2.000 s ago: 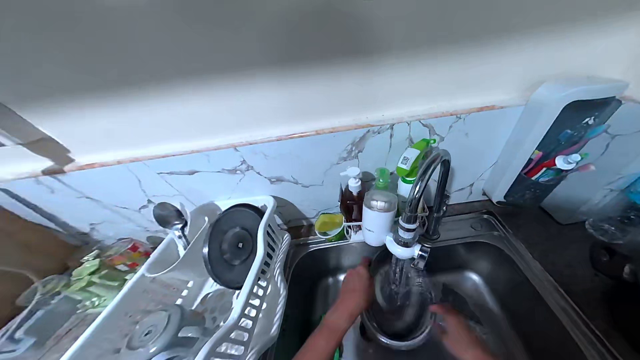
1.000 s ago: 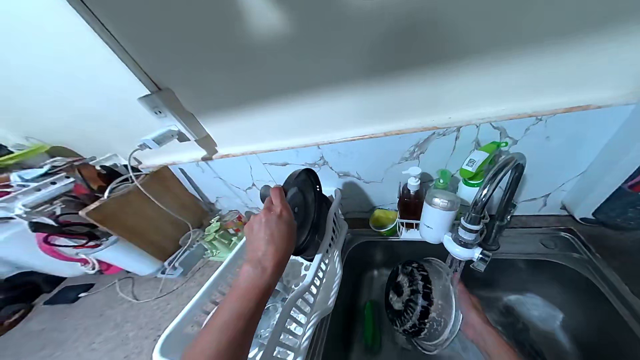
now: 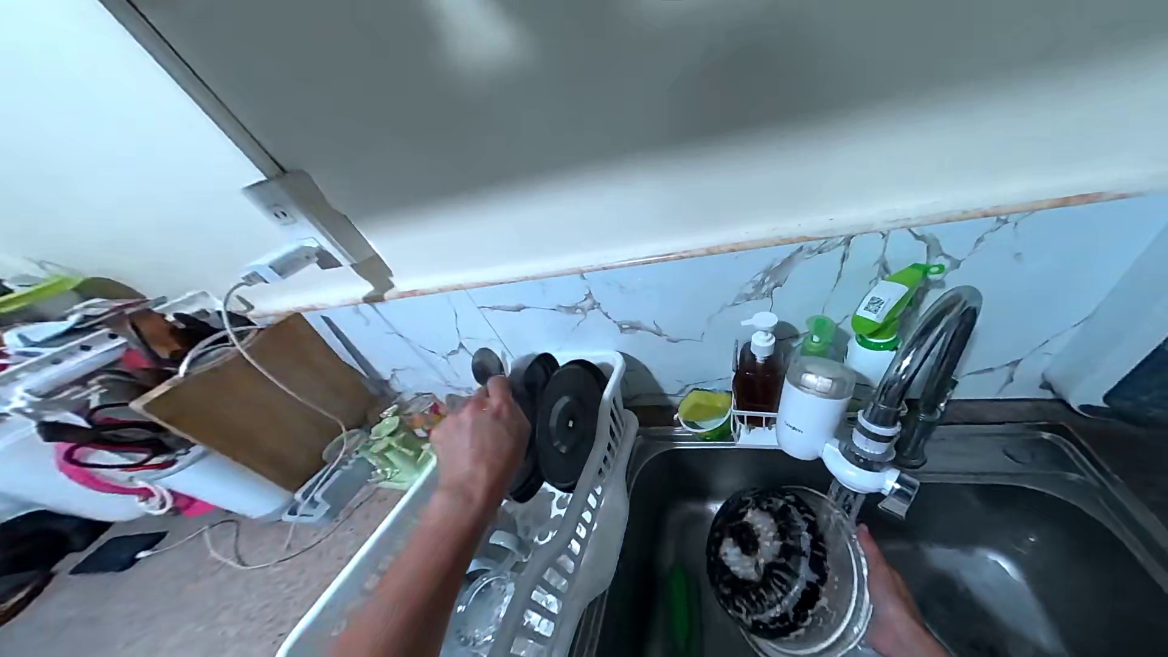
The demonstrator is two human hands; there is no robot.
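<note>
My left hand (image 3: 484,438) reaches over the white plastic dish rack (image 3: 607,447), its fingers closed at a dark round lid (image 3: 527,401) that is partly hidden behind the hand. A second black round lid (image 3: 568,427) stands upright beside it, against the rack's end. My right hand (image 3: 890,598) holds a clear bowl (image 3: 844,566) from its right side, under the faucet (image 3: 912,365) with its white filter. A black ribbed round piece with whitish suds or residue (image 3: 766,561) sits at the bowl's left side. Clear glassware (image 3: 484,602) lies in the rack.
Behind the steel sink (image 3: 1022,456) stand a brown pump bottle (image 3: 759,370), a white dispenser (image 3: 815,406) and a sponge in a holder (image 3: 705,411). A green object (image 3: 680,607) lies in the basin. Left of the rack are a wooden board (image 3: 265,401), a white cable (image 3: 274,365) and green peelings (image 3: 397,447).
My left hand has brought the dark lid down into the rack beside the other lid. Two seconds ago both hands were in the sink. The view has swung left.
</note>
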